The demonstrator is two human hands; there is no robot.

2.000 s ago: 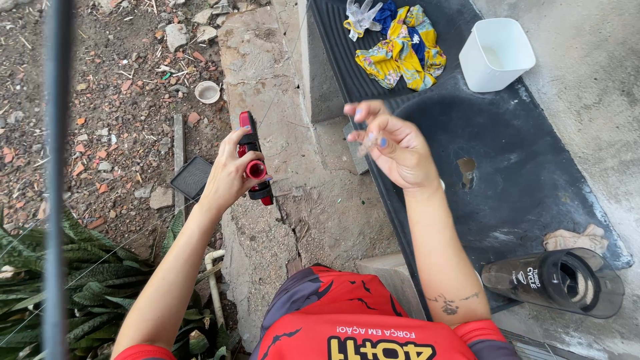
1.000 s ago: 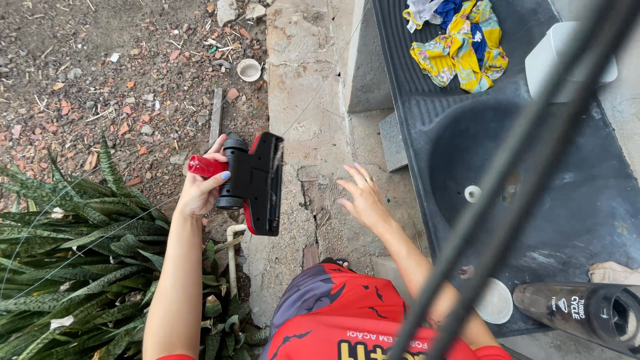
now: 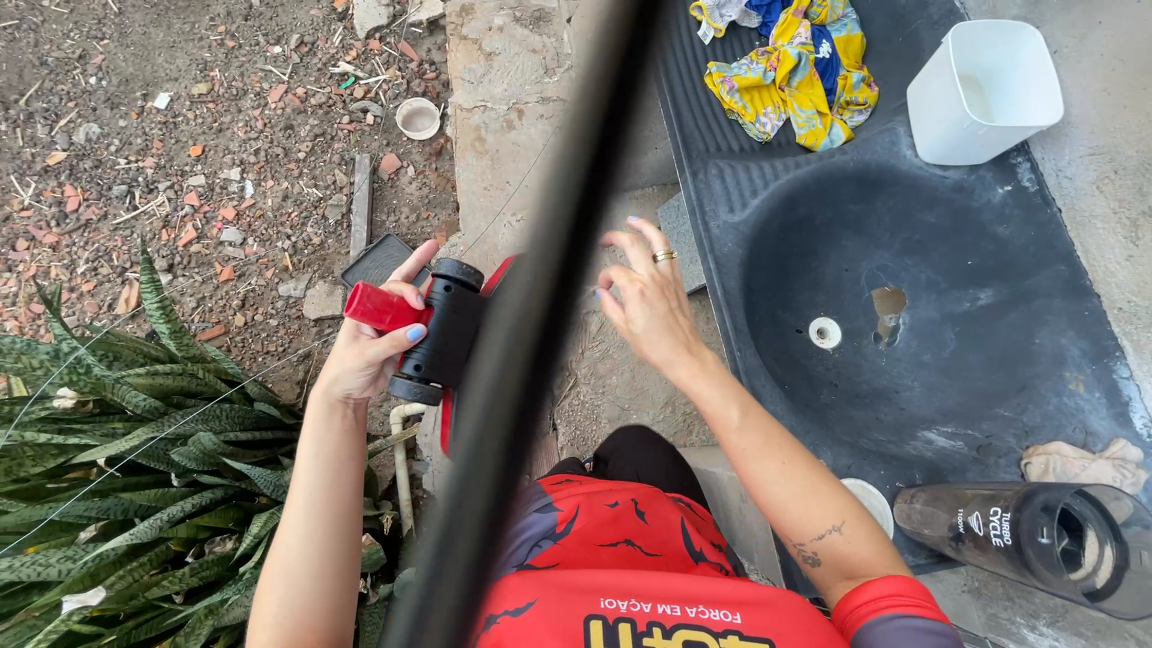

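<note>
My left hand (image 3: 369,346) grips a red and black vacuum cleaner floor head (image 3: 441,328) by its red neck, with the two black wheels facing up. A dark, blurred bar or cable close to the camera hides the far part of the head. My right hand (image 3: 646,292) hangs in the air to the right of it, fingers apart and curled, with rings on one finger; nothing solid shows in it. To its right lies the black basin of a laundry sink (image 3: 972,297) with a white drain.
On the sink are yellow floral cloth (image 3: 796,81), a white plastic tub (image 3: 981,99), a beige rag (image 3: 1084,463) and a clear vacuum dust canister (image 3: 1026,535). Snake plants (image 3: 153,450) grow at lower left. A thin line crosses there. A small white cup (image 3: 418,118) lies on the rubble.
My left hand has turned the floor head from a narrow side view to wheels up. My right hand, raised near the sink edge two seconds ago, is lower. The dark bar now crosses the middle.
</note>
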